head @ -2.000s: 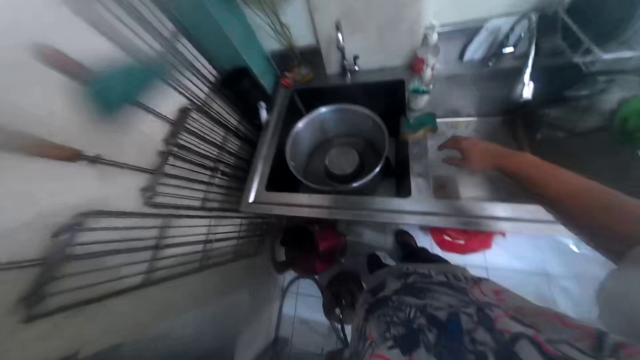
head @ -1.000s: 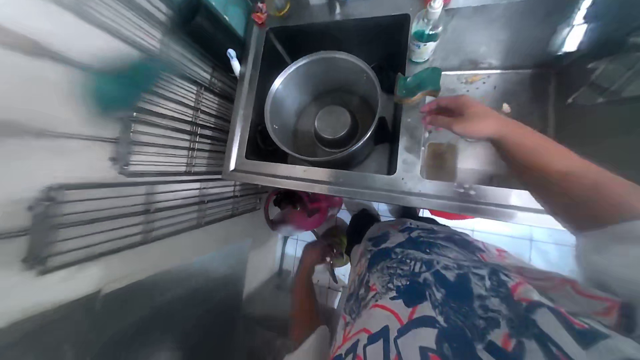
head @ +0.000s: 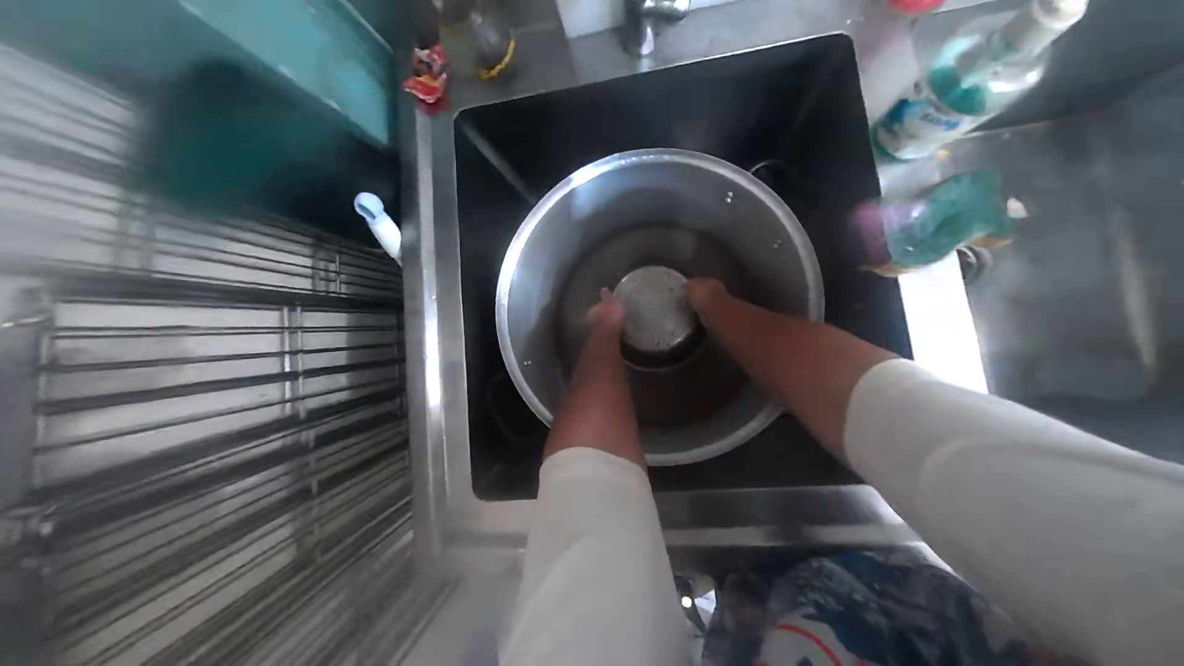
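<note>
A large round metal pot (head: 546,268) stands in the dark sink basin (head: 786,88) with brownish liquid at its bottom. Inside the pot is a smaller round metal vessel (head: 655,310). My left hand (head: 606,313) reaches into the pot at the vessel's left side, and my right hand (head: 705,298) is at its right side. Both hands seem to touch the vessel's edge; the fingers are mostly hidden, so their grip does not show plainly.
A metal wire rack (head: 296,407) stands left of the sink. Above the basin is a tap (head: 643,23). At the right are a clear bottle with a label (head: 925,120) and a green sponge or cloth (head: 953,222). A white-handled brush-like item (head: 377,222) lies at the left rim.
Both hands have moved into the pot beside the smaller vessel. A second ago the right hand was over the counter right of the basin and the left was low, below the sink. The view is closer.
</note>
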